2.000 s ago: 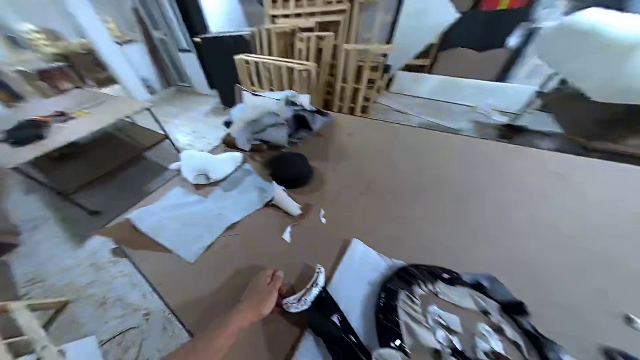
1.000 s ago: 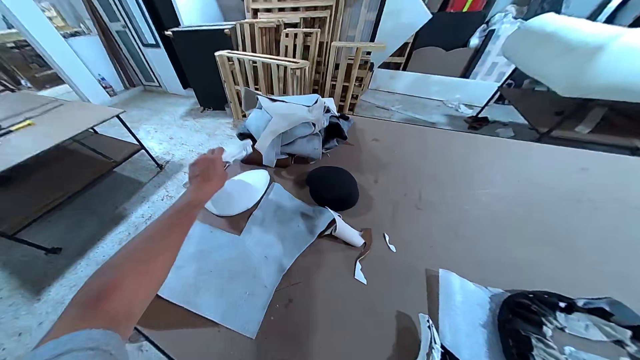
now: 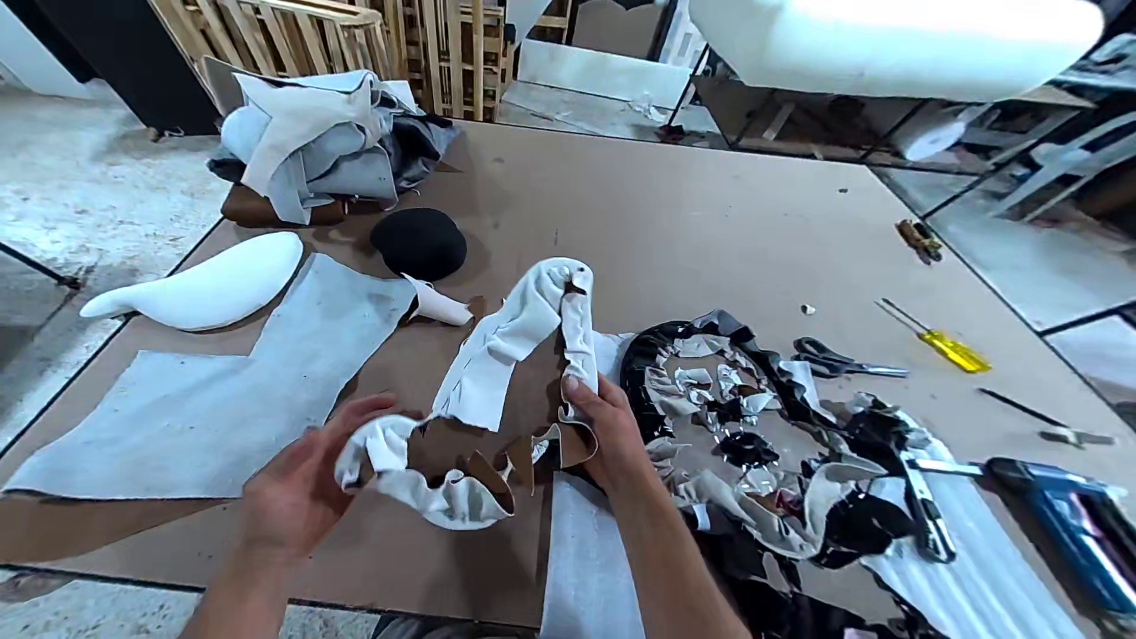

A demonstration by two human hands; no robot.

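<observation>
My left hand (image 3: 306, 484) and my right hand (image 3: 603, 426) hold a ruffled ring-like strip of material (image 3: 444, 501), pale on one side and brown on the other, above the table. The strip's upper part loops up and away between them. Left of my left hand lies a flat pale grey sheet (image 3: 222, 417). Beyond it are a white curved padded piece (image 3: 222, 282) and a black rounded pad (image 3: 418, 244). To the right of my right hand sits a black and beige gathered cover (image 3: 710, 355), its edges bunched inward, on a pale sheet.
Scissors (image 3: 843, 362), a yellow-handled screwdriver (image 3: 954, 351), a glue gun (image 3: 1056, 524) and a utility knife (image 3: 930, 515) lie at the right. A heap of fabric scraps (image 3: 328, 142) occupies the far left corner. Wooden frames (image 3: 293, 40) stand behind the table (image 3: 692, 222).
Both hands now hold the ruffled strip. One second ago my left hand was raised near the far-left scraps. The view has turned down and right.
</observation>
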